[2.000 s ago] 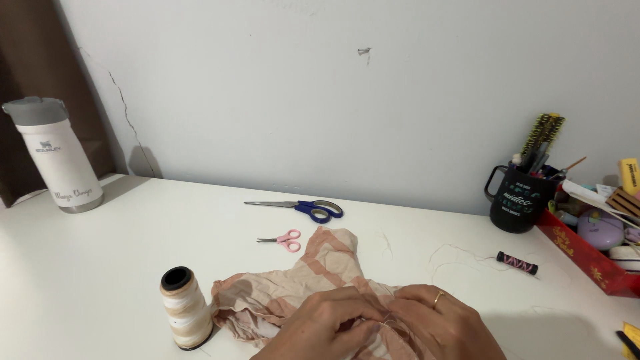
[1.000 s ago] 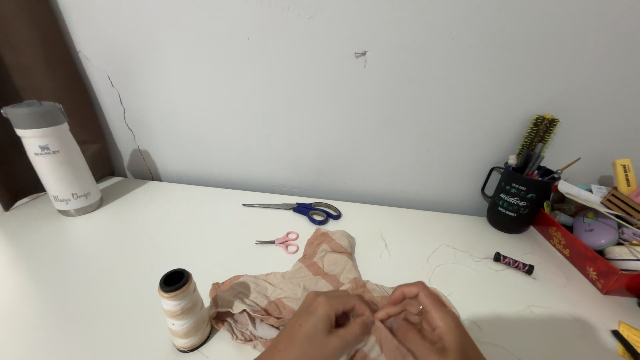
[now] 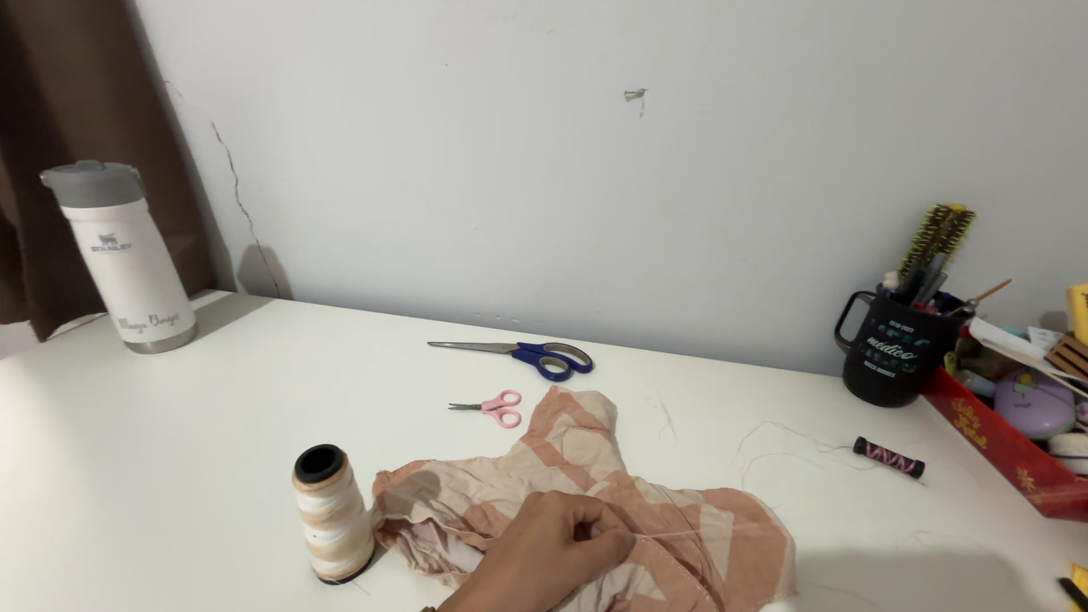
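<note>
A crumpled pink and cream patterned cloth (image 3: pixel 586 450) lies at the lower middle. My left hand (image 3: pixel 561 544) is over it, thumb and forefinger pinched at the cloth beside a pale thread (image 3: pixel 705 530) that stretches off to the right. Whether a needle is there is too small to tell. My right hand is out of view. A cone of cream and tan thread (image 3: pixel 335 518) stands left of the cloth. Small pink-handled scissors (image 3: pixel 493 408) and larger blue-handled scissors (image 3: pixel 527 353) lie behind it. A small dark spool with pink thread (image 3: pixel 889 457) rests at the right.
A white Stanley bottle (image 3: pixel 132 272) stands at the back left. At the back right are a black mug (image 3: pixel 892 353) holding a round brush and pens, and a red box (image 3: pixel 994 442) of small items. Loose threads lie on the white table (image 3: pixel 212 425), with a wall behind.
My right hand, close beside the left over the cloth in the earlier frames, has left the view. A thread now stretches rightward from my left fingers, and more of the cloth's right side shows.
</note>
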